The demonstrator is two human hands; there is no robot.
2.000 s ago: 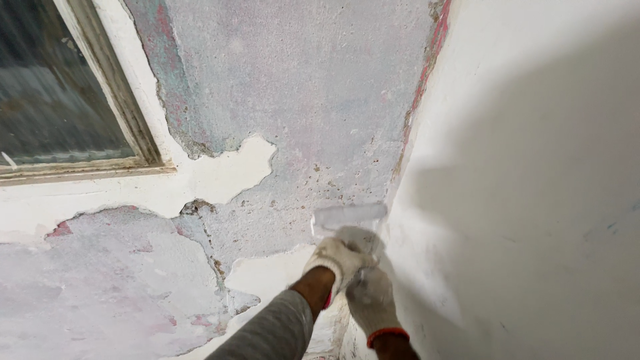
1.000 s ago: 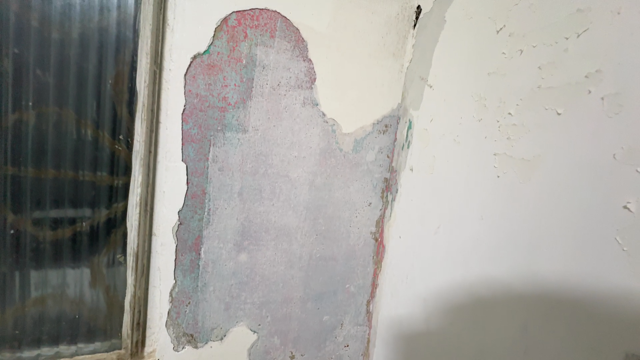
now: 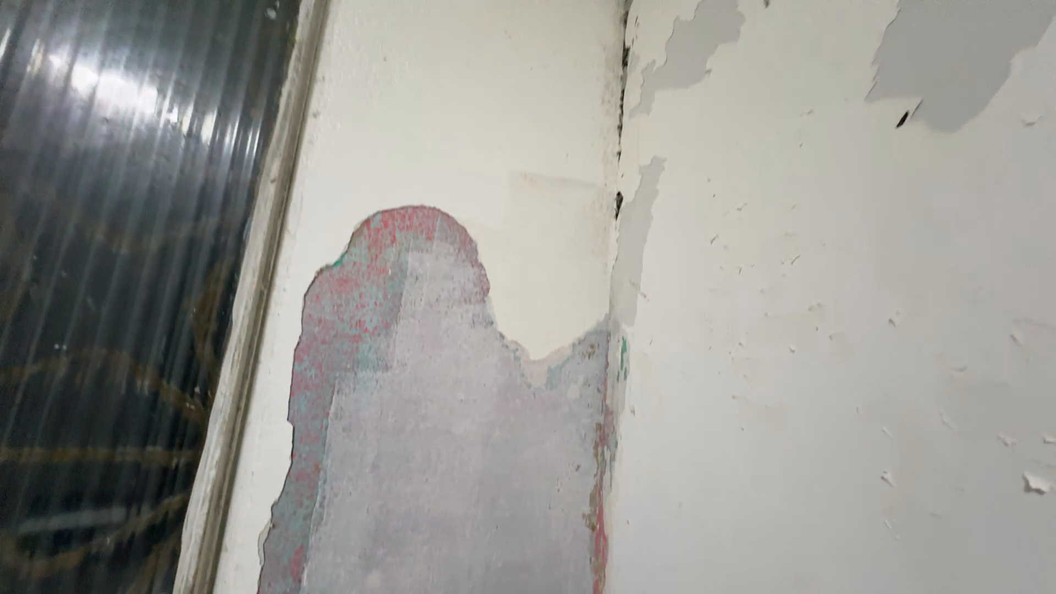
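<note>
Neither my left hand nor my right hand shows in the head view now, and the paint roller is out of view too. Before me is a bare plaster patch [image 3: 462, 462] on the wall, coated pale grey-lilac over much of it. Red and blue-green traces [image 3: 355, 305] mark its top and left edge. Cream paint [image 3: 462, 107] surrounds the patch above, with a ragged border between them. The patch reaches the inside corner of the two walls at its right.
Ribbed glass in a window [image 3: 107, 289] fills the left side, edged by a worn window frame [image 3: 256, 305]. On the right, a white wall [image 3: 784, 462] has flaking paint and a grey bare area [image 3: 957, 66]. Dark gaps run along the upper corner [image 3: 623, 91].
Two seconds ago both gloved hands were together at a roller low by the corner; they left view by one second ago. The view has swung upward along the wall.
</note>
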